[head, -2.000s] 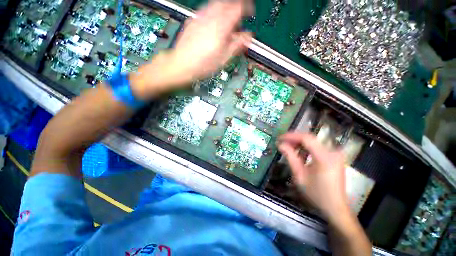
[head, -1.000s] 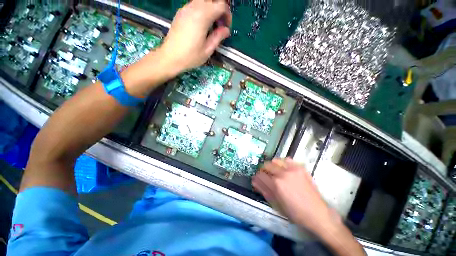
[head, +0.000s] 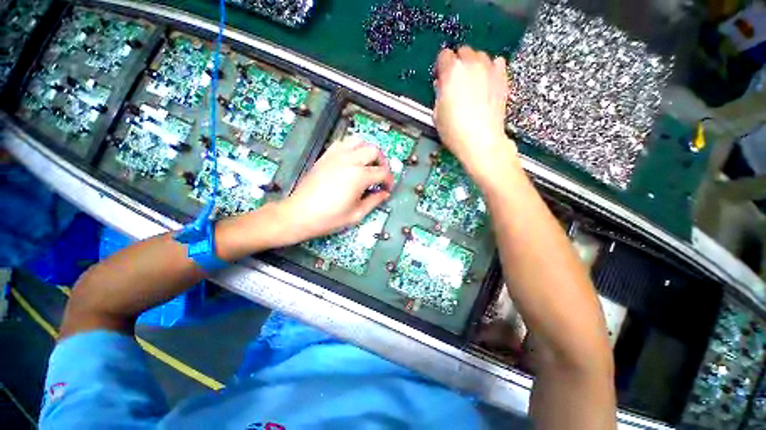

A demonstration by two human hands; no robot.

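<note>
My left hand (head: 340,191), with a blue strap (head: 200,243) on the wrist, is over the carrier (head: 323,273) in front of me. Its bent fingertips are at the upper-left circuit board (head: 382,138) and hide part of it. Whether they hold a small part cannot be told. The lower-left (head: 357,243), upper-right (head: 453,197) and lower-right (head: 432,269) boards also show. My right hand (head: 472,97) reaches over the rail, fingertips on the green mat between the dark component pile (head: 399,25) and the silver component pile (head: 592,88). Its grip cannot be made out.
More carriers with boards (head: 151,138) lie to the left. A dark gap (head: 651,294) in the conveyor is at the right, with another carrier (head: 726,365) past it. Pale rails (head: 336,311) border the line. A blue cord (head: 216,109) runs up from the strap. Another component heap (head: 290,8) is at the top.
My left hand has come down from the far rail to the boards. My right hand has moved from the carrier's near right corner up to the mat beside the silver pile.
</note>
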